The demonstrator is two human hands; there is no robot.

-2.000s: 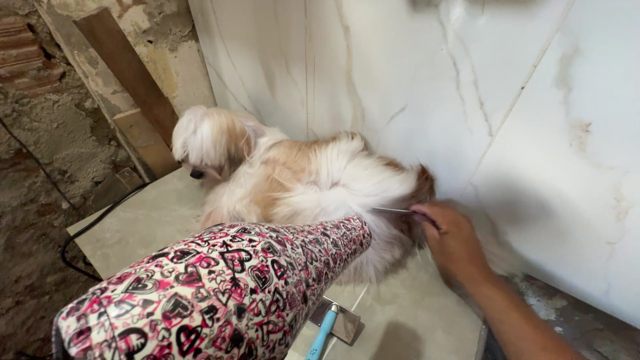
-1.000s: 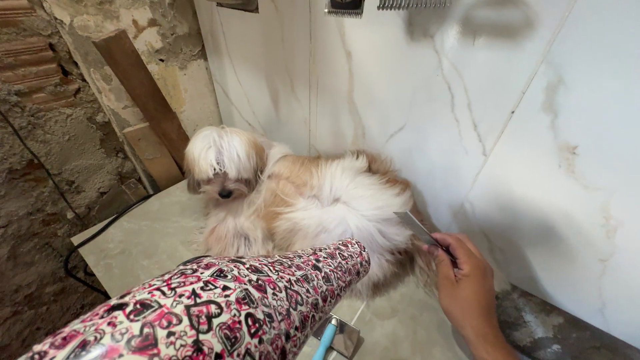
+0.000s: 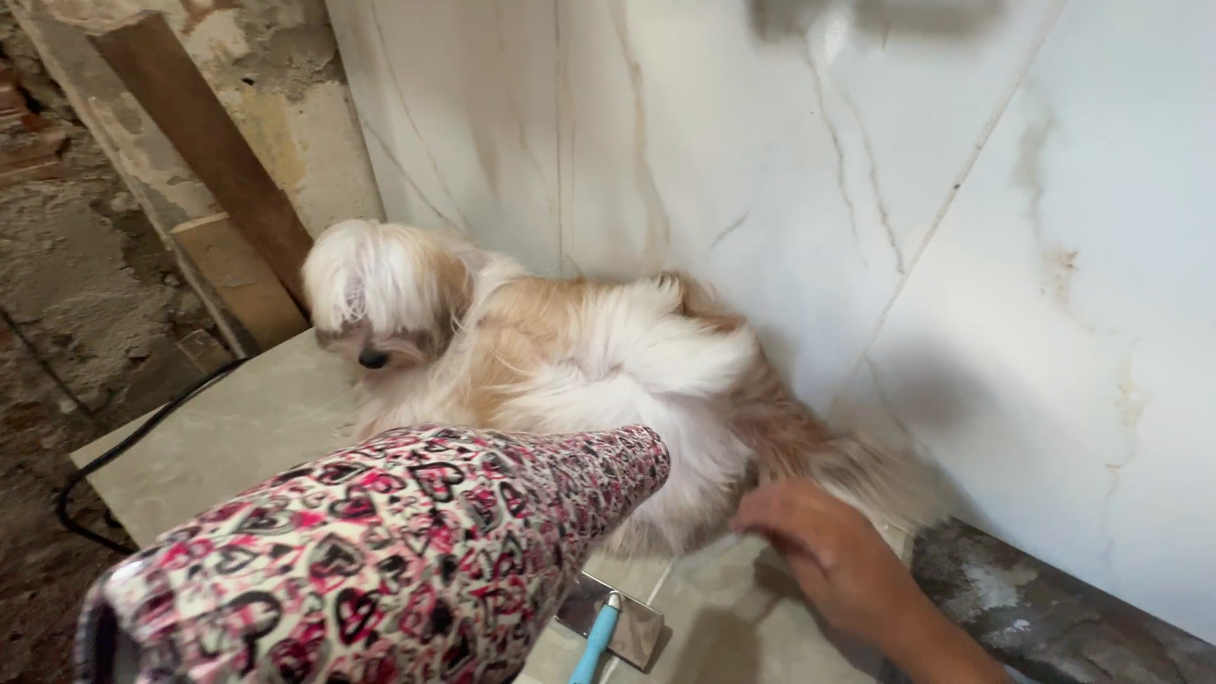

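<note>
A long-haired white and tan dog (image 3: 608, 351) lies on a tiled table against the wall, its head at the left. A hair dryer (image 3: 408, 541) with a heart pattern reaches in from the lower left, its nozzle close to the white fur of the dog's hindquarters. My right hand (image 3: 826, 560) is at the fur of the rear end, fingers curled; no comb shows in it, and its fingertips are partly hidden. My left hand is out of view. Beneath the dryer's nozzle, a slicker brush (image 3: 598, 636) with a light blue handle rests on the table.
Behind the dog rises a marble-look tiled wall (image 3: 722, 123). Wooden boards (image 3: 199, 142) lean in the left corner by rough brickwork. A black cable (image 3: 142, 427) curves over the table's left edge. A dark stone surface (image 3: 1054, 608) adjoins at the lower right.
A metal comb seen in my right hand in both earlier frames no longer shows. Since one second ago, that hand has moved down beside the dog's rear. The dog's head has tilted down.
</note>
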